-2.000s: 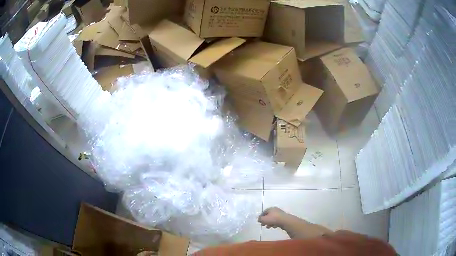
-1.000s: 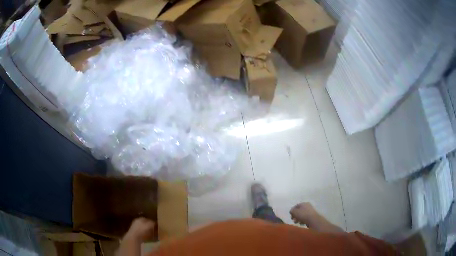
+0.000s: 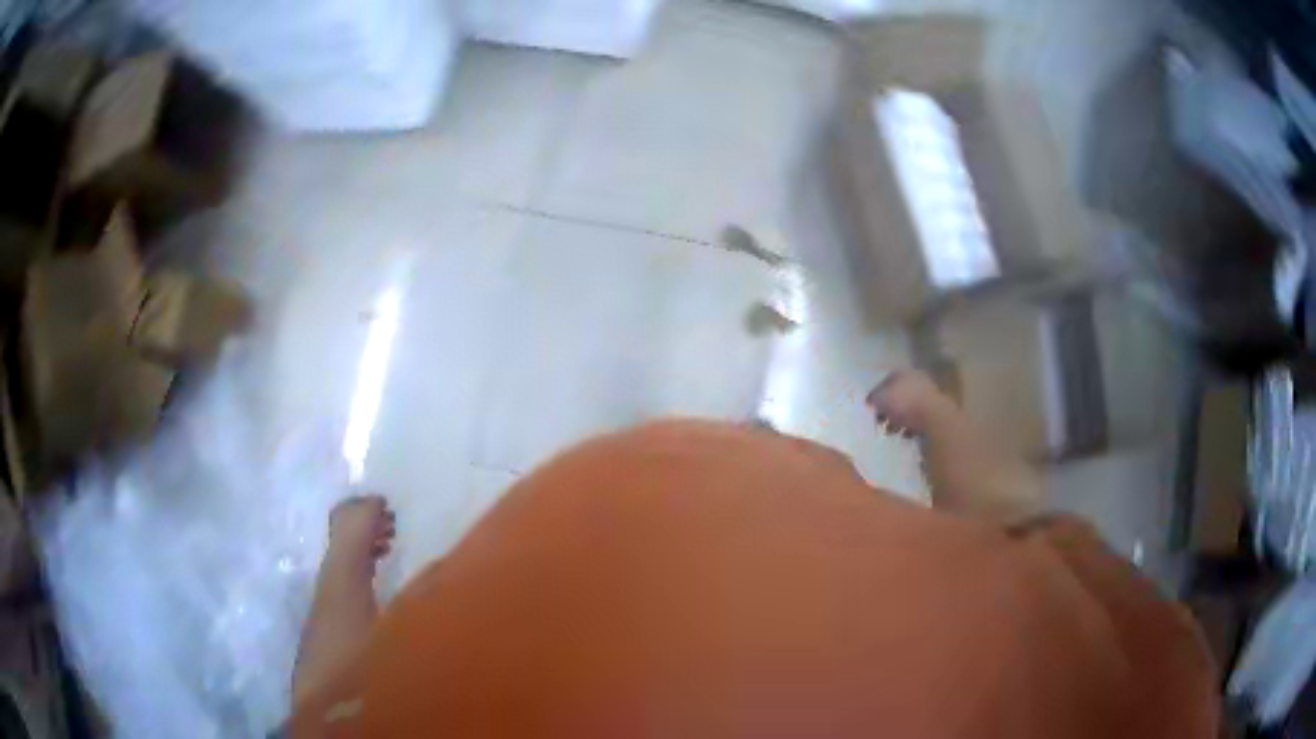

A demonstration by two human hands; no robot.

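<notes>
My left hand [image 3: 361,534] hangs over the floor at the lower left, loosely curled and empty. My right hand [image 3: 906,407] is right of centre, also curled with nothing visible in it, beside the open cartons. An open brown carton [image 3: 866,238] stands ahead of my right hand, with white ridged trays [image 3: 938,188] inside. A second carton [image 3: 996,354] lies nearer, with a dark strip or gap at its right. Neither hand touches a carton. The picture is blurred, so finger detail is poor.
White tray piles [image 3: 325,72] stand at the top left. A clear plastic liner heap [image 3: 166,578] lies at the lower left, below brown cartons [image 3: 87,347]. Two small tan scraps [image 3: 751,243] lie on the glossy tiled floor. Blurred dark and white items line the right edge.
The view has swung right. The plastic heap and empty cartons have shifted to the left edge, and the carton with white trays has come into view. Both hands remain empty.
</notes>
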